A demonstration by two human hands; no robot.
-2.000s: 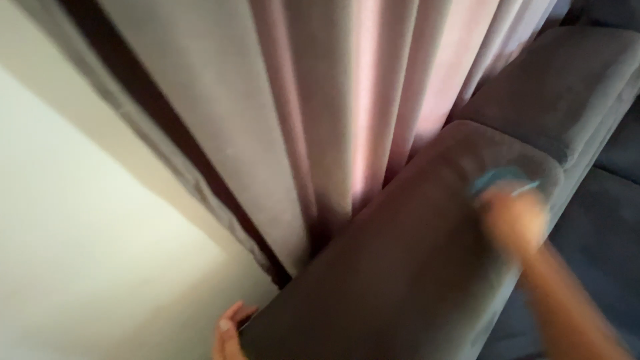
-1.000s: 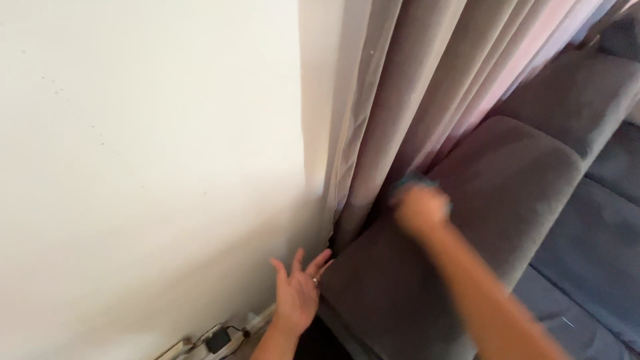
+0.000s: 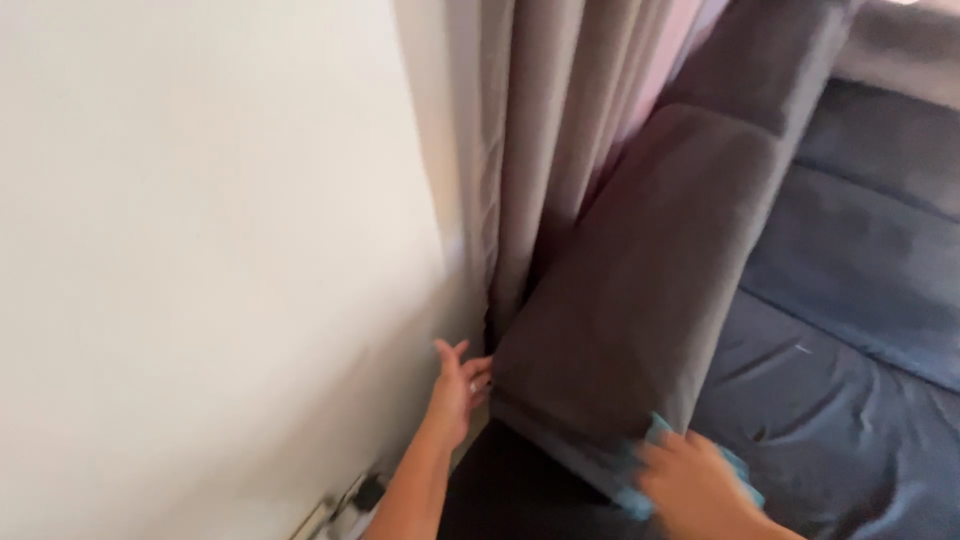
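My right hand (image 3: 694, 476), blurred by motion, holds a blue-teal cloth (image 3: 636, 501) against the near end of the dark grey-brown sofa backrest (image 3: 622, 292), by its front lower corner. My left hand (image 3: 456, 386) has its fingers spread and wears a ring. Its fingertips are at the backrest's left rear corner, beside the wall, and hold nothing that I can see. Part of the cloth is hidden under my right hand.
A pale wall (image 3: 225, 225) fills the left side. Long grey-beige curtains (image 3: 532, 150) hang behind the backrest. The dark sofa seat (image 3: 825, 420) spreads to the right, its cover wrinkled. A black plug or adapter (image 3: 369, 493) with cords lies low by the wall.
My right hand has moved with the cloth from the backrest's rear edge by the curtains to its near front corner. My left hand stays near the backrest's rear corner.
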